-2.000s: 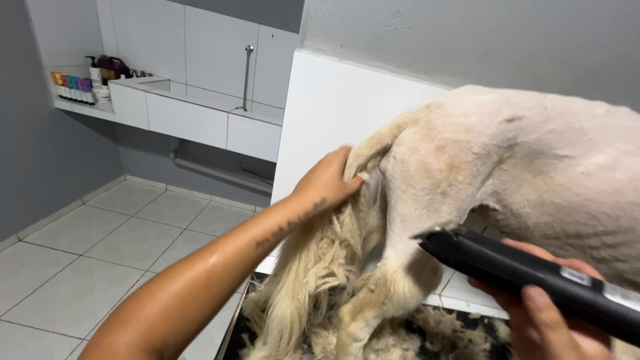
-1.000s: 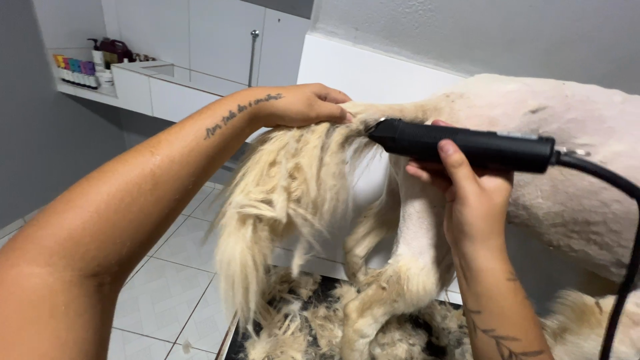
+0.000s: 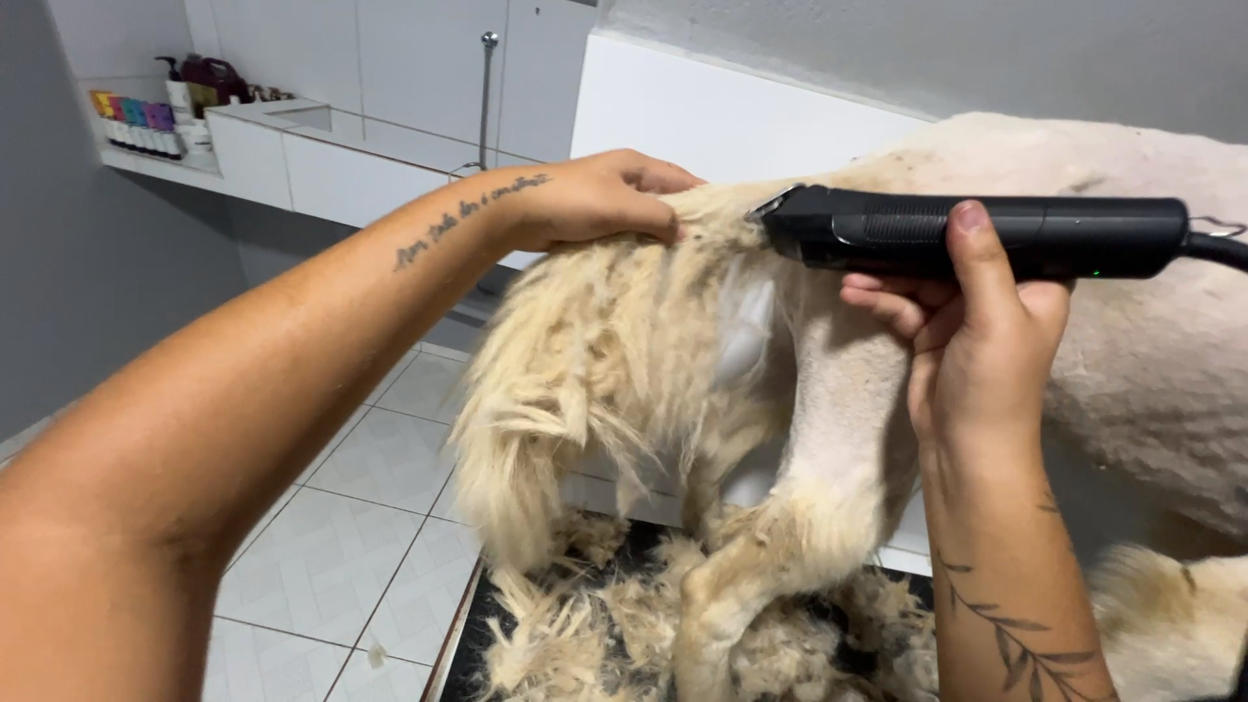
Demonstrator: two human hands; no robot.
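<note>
My left hand (image 3: 609,203) grips the long-haired tail (image 3: 585,361) of a cream-coated dog (image 3: 1150,322) near its base, and the matted hair hangs below. In my right hand (image 3: 985,322) is a black electric hair clipper (image 3: 1014,234), thumb on top and fingers underneath. A small green light glows on its body, and a cord leaves the rear end. The clipper's blade rests against the hair at the tail base, just right of my left hand. The dog's back and upper hind leg (image 3: 843,419) are shorn close; its lower leg keeps longer fur.
Clumps of cut hair (image 3: 624,614) lie on the black grooming table (image 3: 468,634) around the hind paw. A white panel (image 3: 721,107) stands behind the dog. A tiled wash basin (image 3: 341,180) and a shelf with bottles (image 3: 180,93) are at the upper left, above a tiled floor (image 3: 331,536).
Two seconds ago the clipper was low beside the hind leg; my right hand has brought it up to the tail base. The tail is now held higher, and my left arm has risen.
</note>
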